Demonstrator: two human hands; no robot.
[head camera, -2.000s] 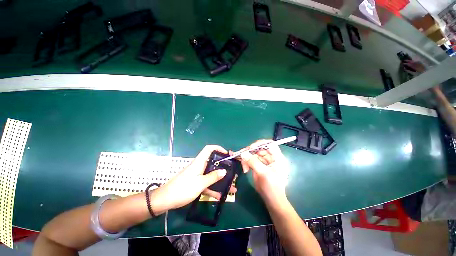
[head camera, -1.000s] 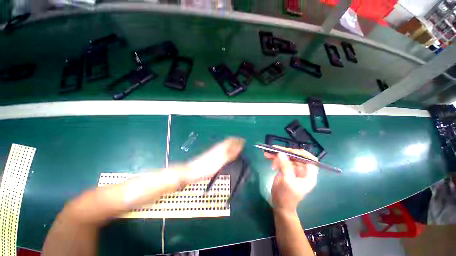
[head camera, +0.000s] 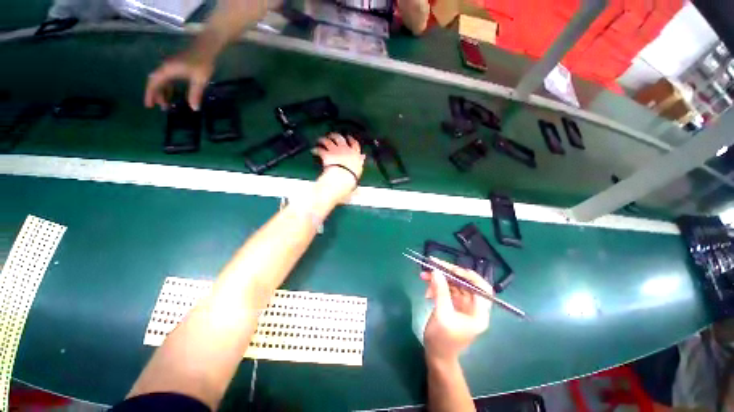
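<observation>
My left hand (head camera: 340, 157) reaches across the white rail onto the conveyor. Its fingers lie over a black phone housing (head camera: 348, 129), mostly hidden under them; whether they grip it is unclear. My right hand (head camera: 457, 310) holds thin tweezers (head camera: 467, 285) above the bench, tips pointing up and left, near loose black housings (head camera: 491, 256). The pale sticker sheet (head camera: 318, 326) with rows of dark dots lies flat on the bench, partly covered by my left forearm.
Another sticker sheet (head camera: 28, 269) lies far left. Another person's hand (head camera: 181, 80) is over conveyor housings at the upper left. More housings (head camera: 390, 163) lie scattered there. The white rail (head camera: 435, 204) crosses the view. A slanted metal post (head camera: 644, 179) stands right. Black parts (head camera: 710, 253) are at the far right.
My left hand has moved from the bench, where it held a housing, across the rail onto the conveyor. My right hand still holds the tweezers. Another person's hand has appeared upper left.
</observation>
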